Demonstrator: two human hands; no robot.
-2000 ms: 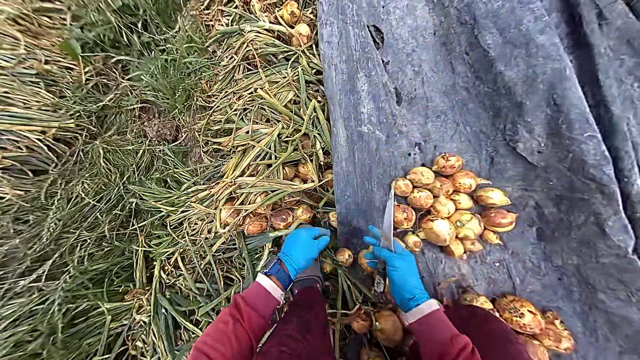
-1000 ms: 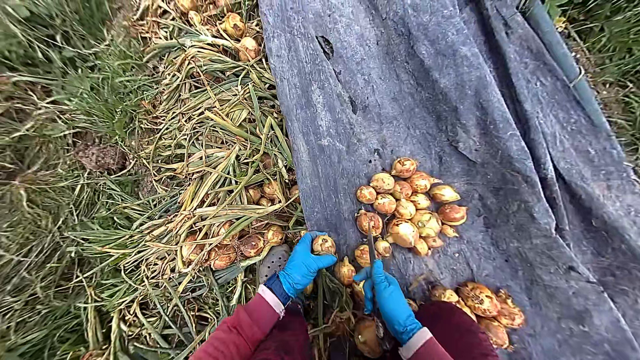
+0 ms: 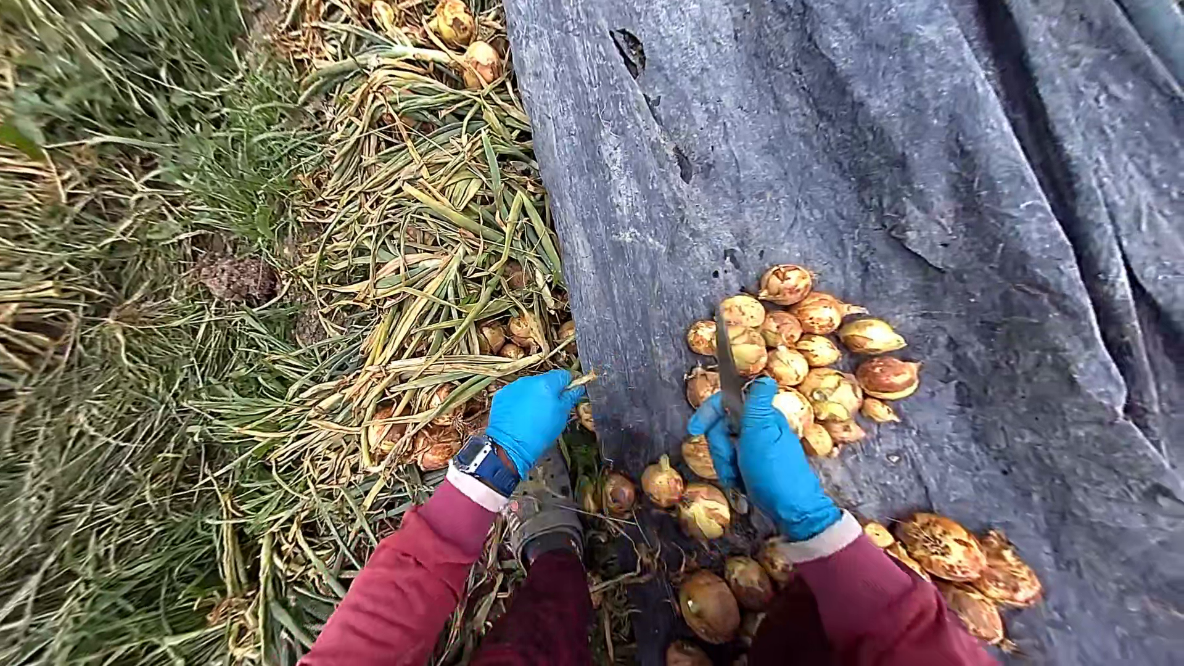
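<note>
My left hand (image 3: 532,418), in a blue glove with a watch at the wrist, pinches a cut dry onion stalk end (image 3: 583,379) beside the sheet's left edge. My right hand (image 3: 766,455), also gloved in blue, grips a knife (image 3: 727,365) with its blade pointing up the view. The blade lies over part of a pile of trimmed onions (image 3: 830,393) on the grey sheet (image 3: 860,213). Several loose onions (image 3: 703,511) sit between my hands and lower down. Whether the left fingers also hold a bulb is hidden.
Onions with long dry tops (image 3: 435,268) lie in a row left of the sheet, beside grass (image 3: 111,370). More onions (image 3: 943,548) rest at the lower right, and others (image 3: 709,606) near my knees. My shoe (image 3: 546,504) stands by the sheet's edge.
A second ago my left hand held an onion bulb; that bulb no longer shows at its fingertips, where a stalk end now does. The knife has stayed in my right hand.
</note>
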